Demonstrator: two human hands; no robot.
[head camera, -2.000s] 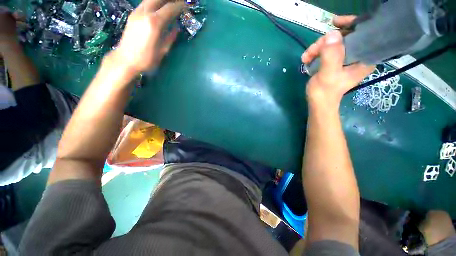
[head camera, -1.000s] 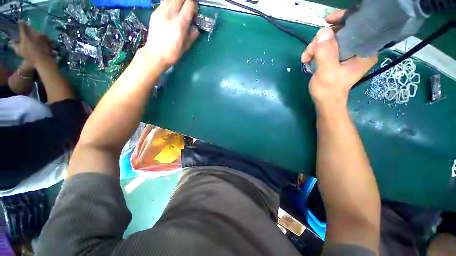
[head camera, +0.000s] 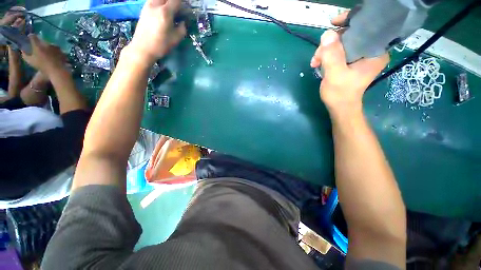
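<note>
My right hand (head camera: 345, 66) grips the grey power tool (head camera: 382, 29); its nose is mostly hidden by my fingers. My left hand (head camera: 161, 31) is at the top edge, left of centre, with fingers bent and partly blurred; whether it holds anything cannot be told. Circuit board assemblies (head camera: 203, 23) lie just right of my left hand, and a thin pale piece (head camera: 200, 48) lies below them. A single board (head camera: 160, 100) lies below my left hand. A blurred dark piece (head camera: 164, 77) shows between that board and the hand.
A board pile (head camera: 97, 62) and blue tray (head camera: 118, 9) are at the upper left, beside another worker's arm (head camera: 60, 79). The black cord (head camera: 422, 48) crosses by white rings (head camera: 422, 80) and tiny specks (head camera: 396, 89). One board (head camera: 463, 87) stands far right. Pale rail (head camera: 311, 17) runs behind.
My left hand has moved left and away from the boards near the top edge. A single board and a blurred dark piece now show below it. My right hand keeps its hold on the tool.
</note>
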